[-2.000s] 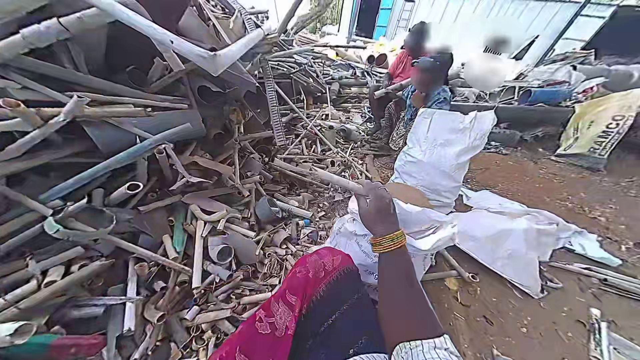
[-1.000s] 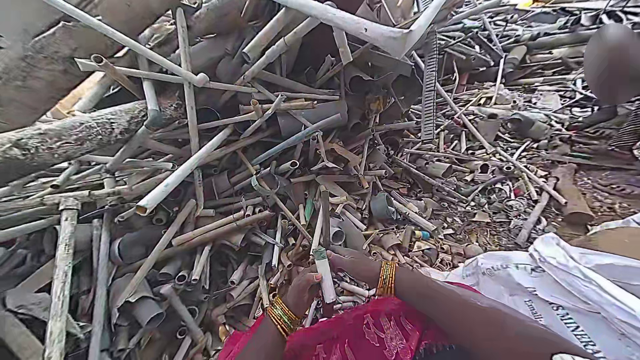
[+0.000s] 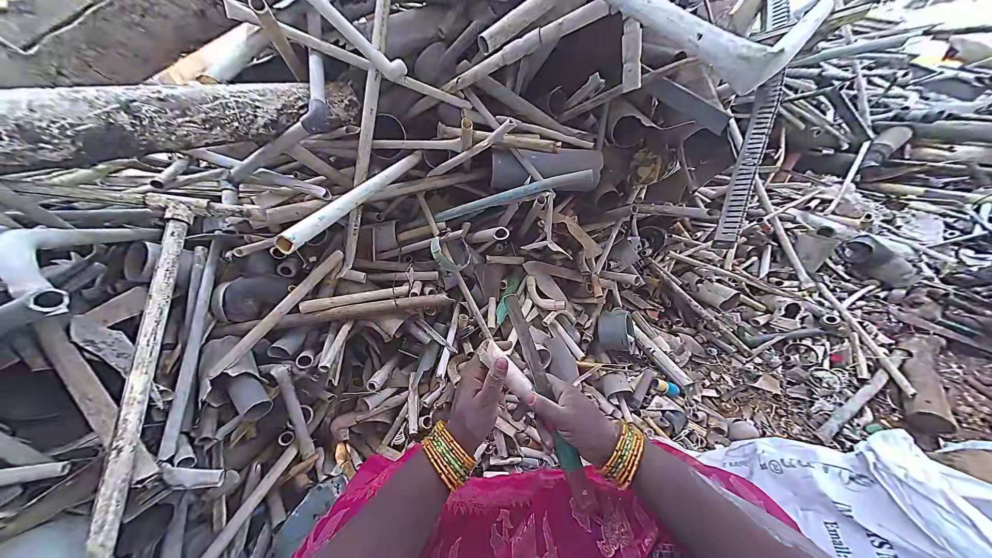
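My left hand (image 3: pixel 474 399) grips a short whitish plastic pipe piece (image 3: pixel 505 367), its thumb along the top. Close beside it on the right, my right hand (image 3: pixel 577 418) is closed round a long, narrow, dark bar-like tool (image 3: pixel 529 341) with a green section near its lower end. The tool slants upward past the pipe piece; whether the two touch is unclear. Both hands are above a pink patterned cloth (image 3: pixel 527 511) over my lap. Around them lie many loose pipe offcuts, among them a grey pipe ring (image 3: pixel 615 329).
A large heap of scrap pipes surrounds the hands in front and to the left. Longer pieces, a thick weathered pipe (image 3: pixel 155 120) and a slotted strip (image 3: pixel 752 159), jut from it. A white printed sack (image 3: pixel 845 488) lies at the lower right.
The view has swung left and down towards the heap since the oldest frame. One second ago both hands were together at a whitish piece; now they are slightly apart, the dark tool plainly in my right hand.
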